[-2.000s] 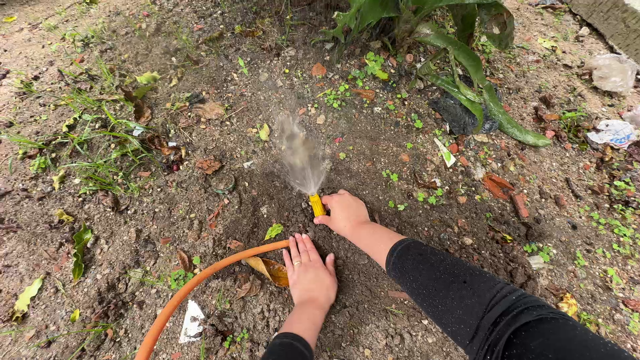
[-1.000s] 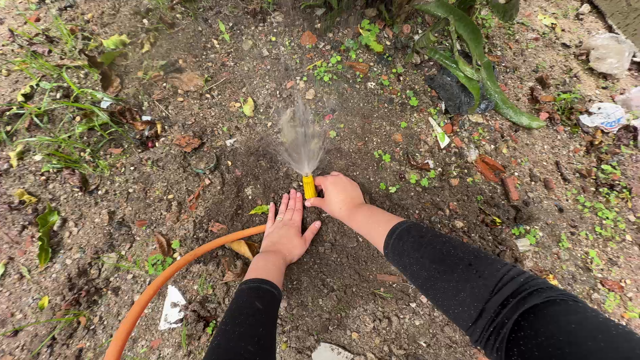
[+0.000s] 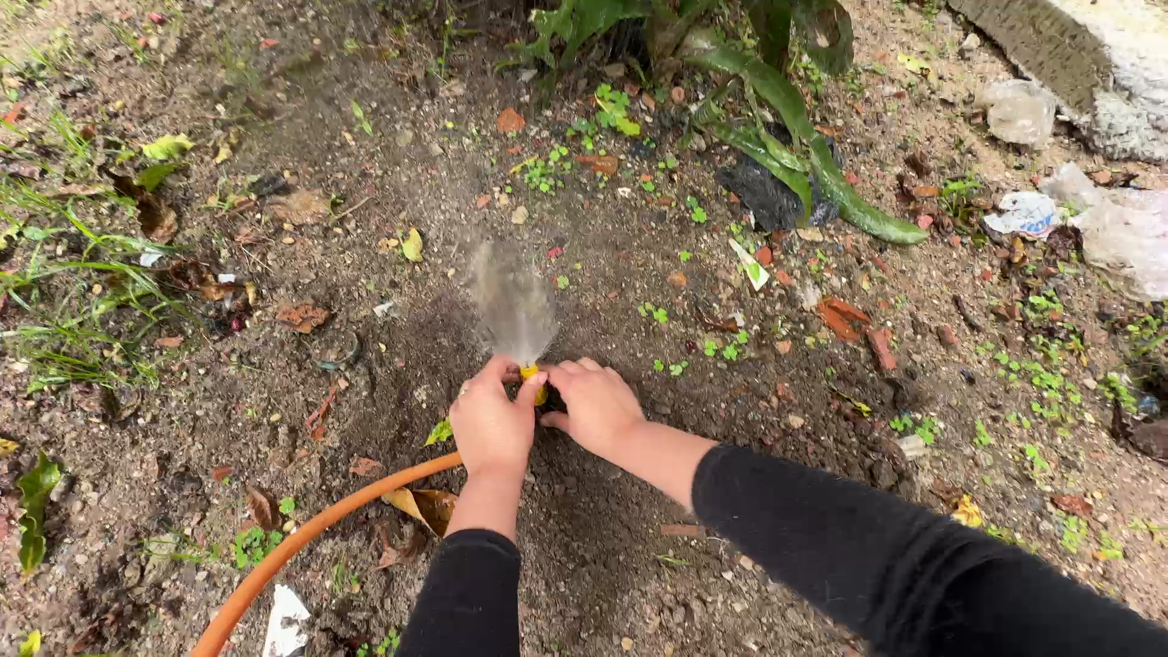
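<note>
A yellow spray nozzle (image 3: 536, 383) stands low on the soil near the middle of the view, and a fan of water (image 3: 513, 306) sprays from its tip. My left hand (image 3: 494, 422) grips the nozzle's left side, with the thumb across it; a ring shows on one finger. On the right, my right hand (image 3: 595, 406) has its fingertips at the nozzle and the soil beside it; whether it grips the nozzle is hard to tell. An orange hose (image 3: 310, 534) curves from the bottom left to my left hand, which hides its end.
A large green plant (image 3: 776, 109) grows at the top, with black plastic (image 3: 766, 192) beneath its leaf. Crumpled clear plastic (image 3: 1020, 113) and a concrete edge (image 3: 1049, 55) lie at upper right. Grass (image 3: 82, 292) is at left. Dry leaves and brick pieces (image 3: 881, 349) dot the soil.
My left hand has moved from the soil by the hose up to the nozzle, and its thumb now lies over it. My right hand has shifted from holding the nozzle to its right side. Water sprays throughout.
</note>
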